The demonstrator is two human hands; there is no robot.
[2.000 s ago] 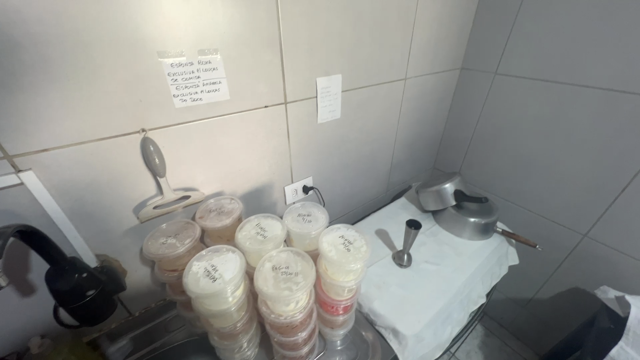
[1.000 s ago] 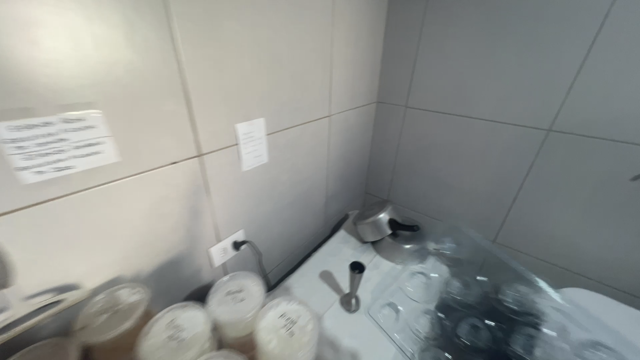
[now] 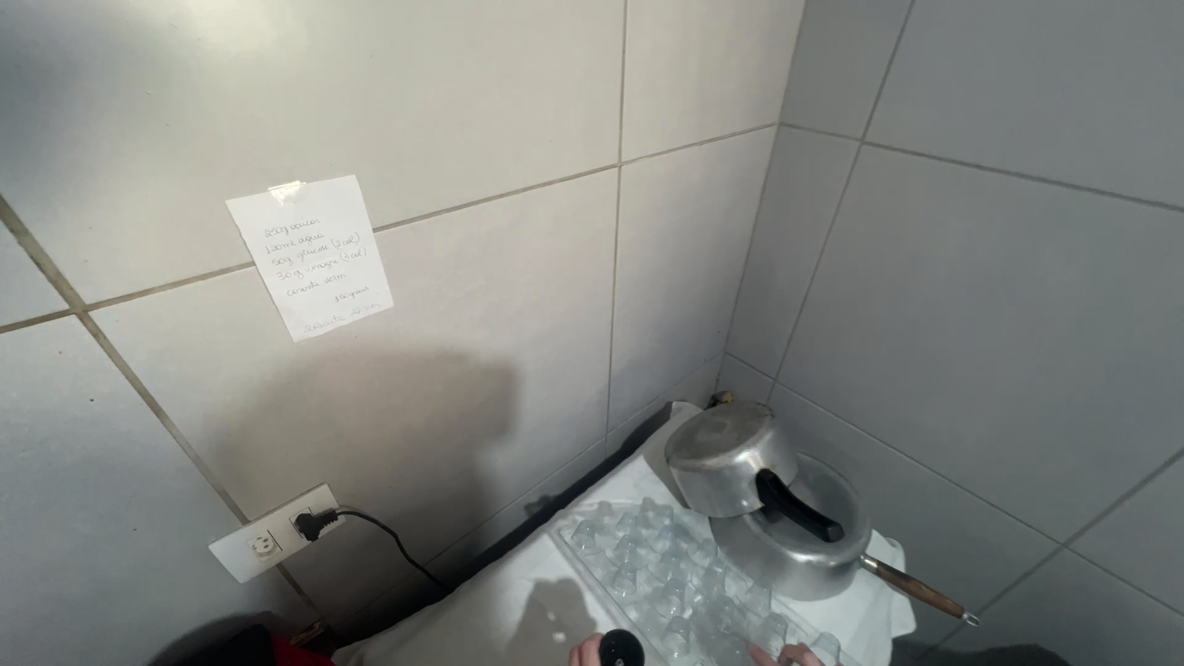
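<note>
At the bottom edge, my left hand [image 3: 585,650] has its fingers against the dark round top of a metal tool [image 3: 621,648], whose lower part is out of frame. Just to the right, the fingertips of my right hand [image 3: 784,655] rest at the near part of a clear plastic tray with molded cups [image 3: 673,592]. The tray lies on a white cloth [image 3: 481,610] beside the pots. An upturned aluminum saucepan with a black handle [image 3: 731,453] leans on a larger aluminum pan with a wooden handle [image 3: 805,555].
Tiled walls meet in a corner behind the pans. A handwritten paper [image 3: 314,259] is taped to the left wall. Below it, a black plug [image 3: 314,524] sits in a white outlet [image 3: 268,536], its cord running down behind the cloth-covered surface. Something black and red [image 3: 296,651] shows at the bottom left.
The clear tray, seen tilted at the right one second ago, now lies on the cloth by the pans. Both hands have come into view. The view has turned right, away from the stacked tubs.
</note>
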